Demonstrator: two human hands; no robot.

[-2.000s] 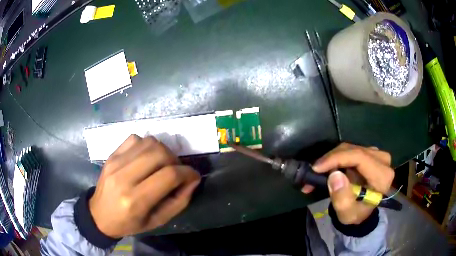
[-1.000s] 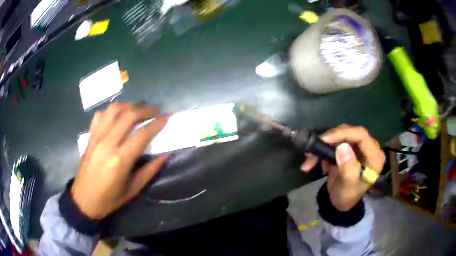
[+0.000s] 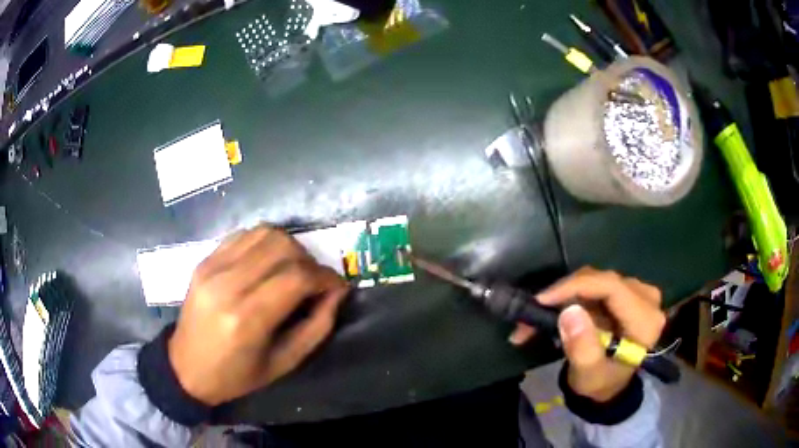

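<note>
A board strip [image 3: 166, 276] lies on the mat, mostly covered by white-faced LCD modules. Its bare green end [image 3: 391, 248] shows at the right, with an orange flex tail [image 3: 352, 263] beside it. My left hand [image 3: 258, 315] is over the strip, fingertips bent together near the tail; I cannot tell whether it pinches anything. My right hand [image 3: 596, 328] holds the soldering iron [image 3: 517, 306] like a pen. The iron's tip is at the right edge of the green end; contact cannot be told.
A loose LCD module [image 3: 193, 164] lies behind the strip. Tweezers [image 3: 545, 188] lie beside the tip cleaner pot [image 3: 583, 140]. A lime-green tool [image 3: 755, 206] is at the right. Finished strips [image 3: 45, 337] stand at the left. A dotted clear sheet [image 3: 272, 44] lies at the back.
The strip has shifted left in view. My left hand was spread flatter over it a second ago and is now bent, fingertips together. The iron's tip has moved lower and left.
</note>
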